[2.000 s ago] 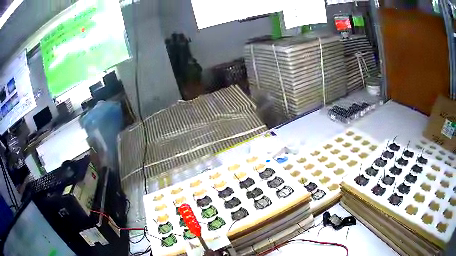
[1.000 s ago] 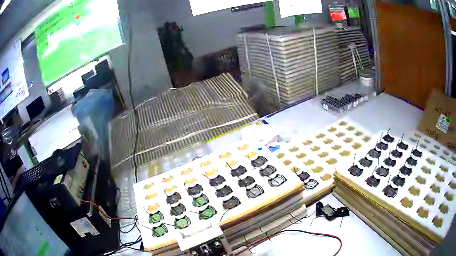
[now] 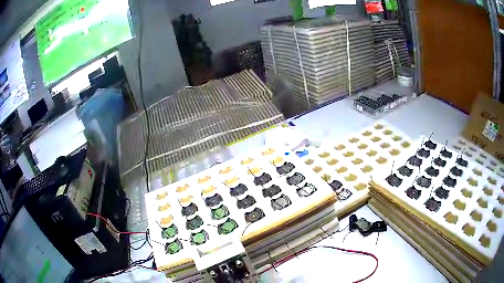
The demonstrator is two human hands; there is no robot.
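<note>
The test fixture [image 3: 231,271], a pale plate with a dark metal block, stands at the near edge of the centre foam tray [image 3: 190,257], cut off by the bottom edge. No red handle shows on it. The tray holds rows of black modules [image 3: 254,214] and several green-faced modules [image 3: 226,226] at its near-left corner; its far-left pockets are empty and tan. Neither of my hands can be made out; pale blurred patches at the bottom edge are too unclear to name.
A loose black part [image 3: 367,225] and a red-black lead [image 3: 377,264] lie right of the fixture. A right foam tray [image 3: 497,251] holds black modules. A tilted monitor [image 3: 27,254] and black instrument boxes [image 3: 99,221] stand left. Wrapped trays [image 3: 193,124] lie behind.
The red handle, upright over the fixture two seconds ago, is out of sight. The view has shifted, so the fixture shows more. The modules in the trays look unchanged.
</note>
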